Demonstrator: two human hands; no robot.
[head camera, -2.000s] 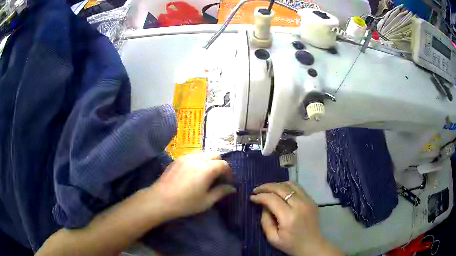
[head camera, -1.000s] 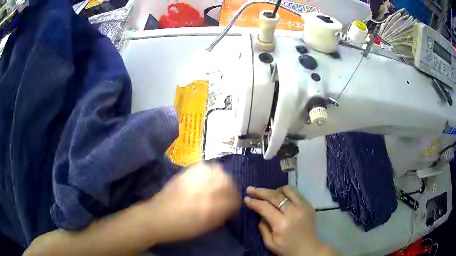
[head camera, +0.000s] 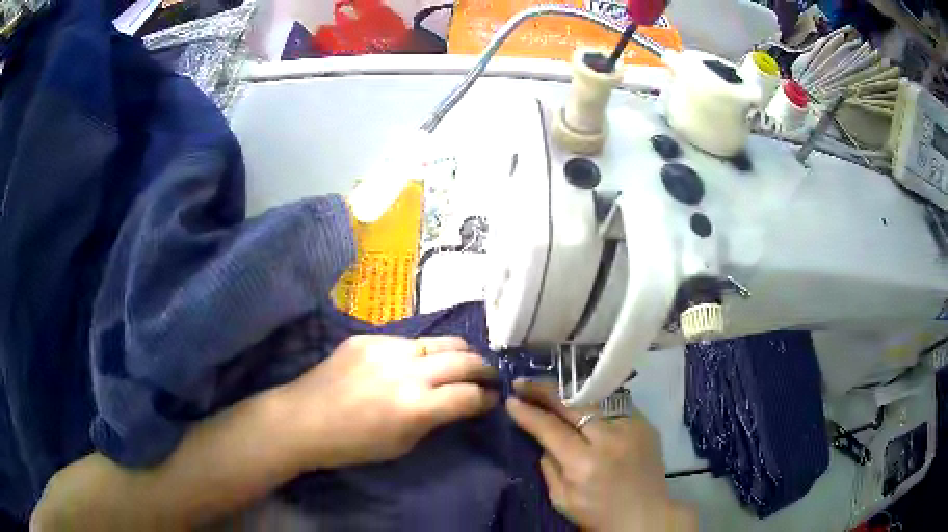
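Observation:
My left hand (head camera: 400, 400) lies on the navy ribbed garment (head camera: 249, 260), fingertips pressed on the cloth just left of the presser foot (head camera: 506, 364). My right hand (head camera: 598, 457), with a ring, pinches the cloth with thumb and forefinger just in front of the needle area. The dark band piece (head camera: 525, 499) runs toward me between the hands, partly hidden by them. The garment heap fills the left side. The white sewing machine head (head camera: 582, 229) hides part of the needle.
A stack of navy cut bands (head camera: 757, 416) with frayed edges lies under the machine arm at right. A yellow-orange taped sheet (head camera: 385, 270) is left of the needle. A bent metal lamp neck (head camera: 468, 83) arches behind. Thread spools (head camera: 790, 101) stand behind the machine.
The view has shifted, and the machine head appears larger and lower. Both hands have come closer to the needle, their fingertips nearly meeting at the cloth. My left hand is no longer blurred.

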